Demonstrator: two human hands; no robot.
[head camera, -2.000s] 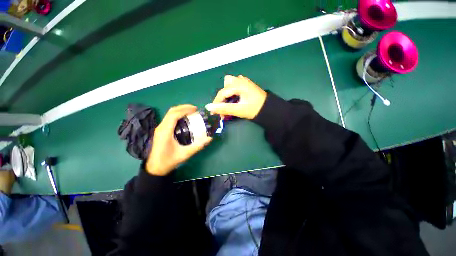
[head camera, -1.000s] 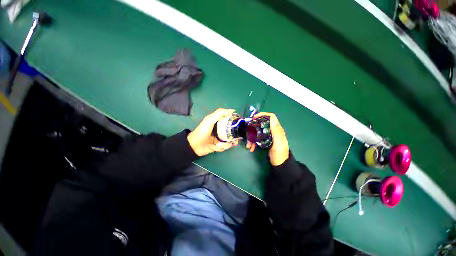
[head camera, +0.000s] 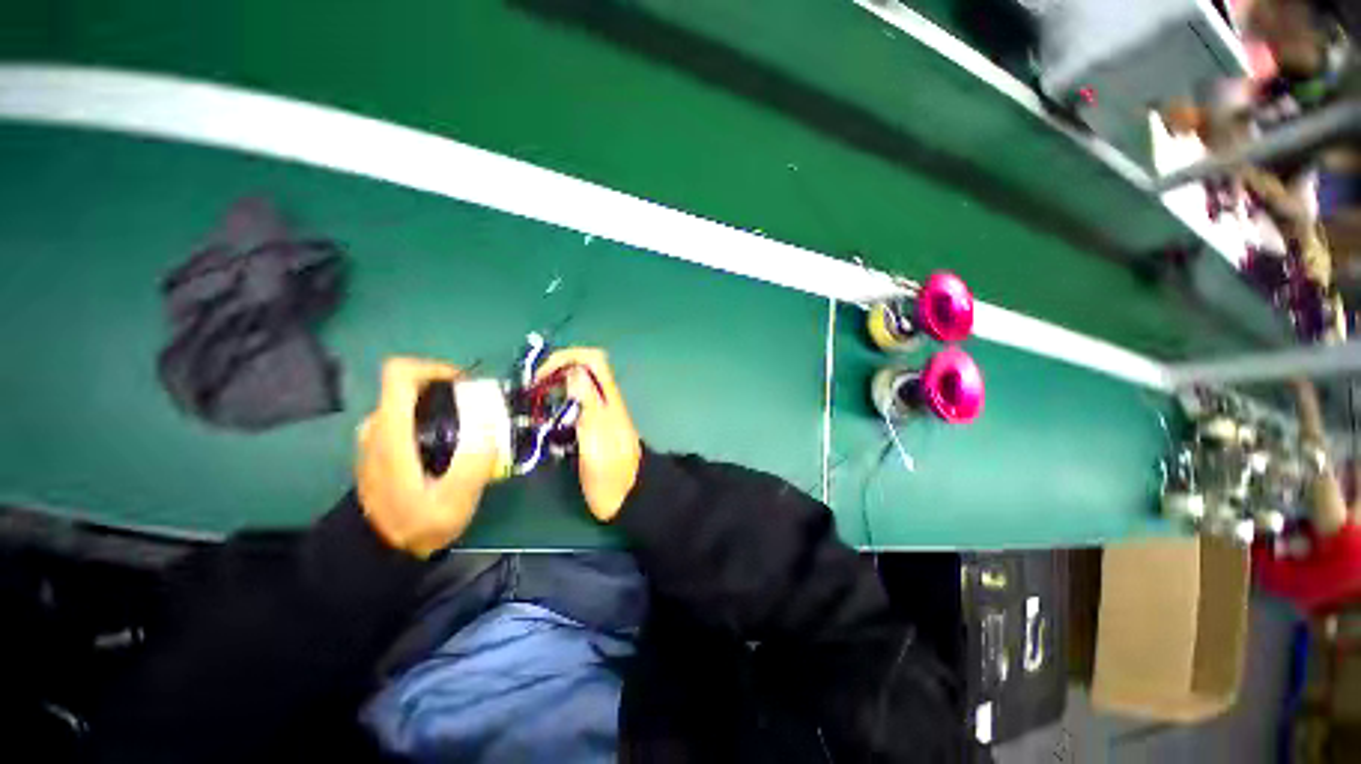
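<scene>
My left hand (head camera: 411, 463) is closed around a heater core (head camera: 481, 429) with a pale ring-shaped body and a black round end. My right hand (head camera: 597, 436) holds the dark part (head camera: 555, 414) at the core's right side, its fingers bent over it. A white connector lead (head camera: 533, 358) and thin dark and reddish wires stick out between the hands. The join between the two parts is partly hidden by fingers and wires. The hands are above the green bench near its front edge.
A crumpled dark cloth (head camera: 254, 321) lies left. Two pink-mouthed core units (head camera: 951, 385) stand right, past a thin white strip (head camera: 828, 403). Farther right are a pile of small parts (head camera: 1239, 463), an open carton (head camera: 1149, 627), a black crate (head camera: 1015, 642) and people at the line.
The view has swung right, bringing the carton and people into sight. The hands still hold the parts; the right hand's fingers now bend over the wires at the core's right end.
</scene>
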